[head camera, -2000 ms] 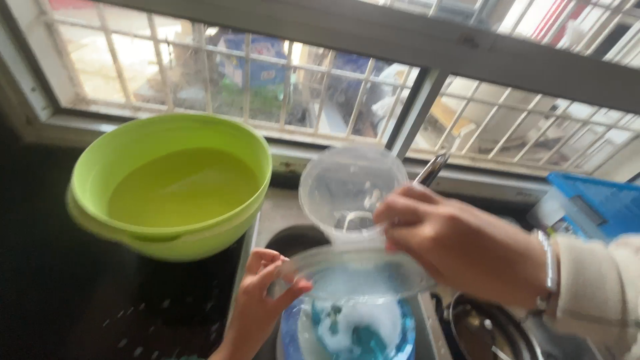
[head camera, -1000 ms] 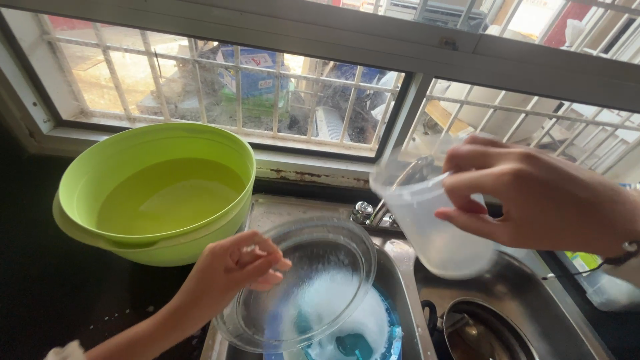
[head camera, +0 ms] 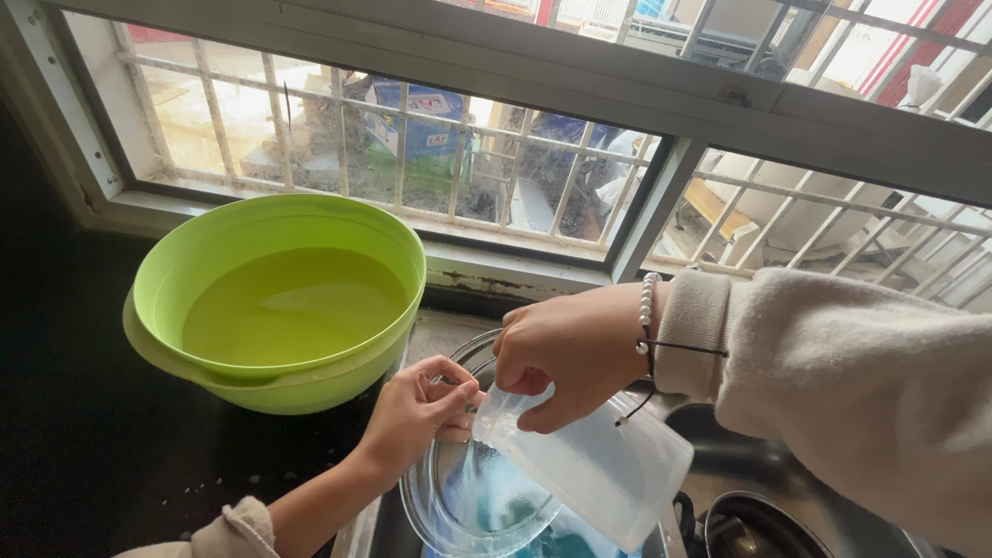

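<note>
My right hand (head camera: 573, 353) grips the rim of a translucent plastic container (head camera: 597, 457), which is tipped to the left with water running from its mouth. The water falls onto a round clear lid (head camera: 480, 496) held tilted over the sink. My left hand (head camera: 426, 415) is at the upper part of this lid, its fingers pinched close to the container's mouth; the exact grip is partly hidden. Under the lid, blue soapy water (head camera: 570, 539) shows in the sink. To the left stands a large green plastic bowl (head camera: 279, 310) with liquid in it.
A dark pan (head camera: 763, 527) sits in the right sink basin (head camera: 713, 438). Behind the sink runs a window frame (head camera: 496, 271) with metal bars beyond the glass. The dark countertop (head camera: 194, 442) at the left carries water drops.
My right hand has brought the container left over the lid and tipped it, and water now pours out. One second ago it was over the right side of the sink.
</note>
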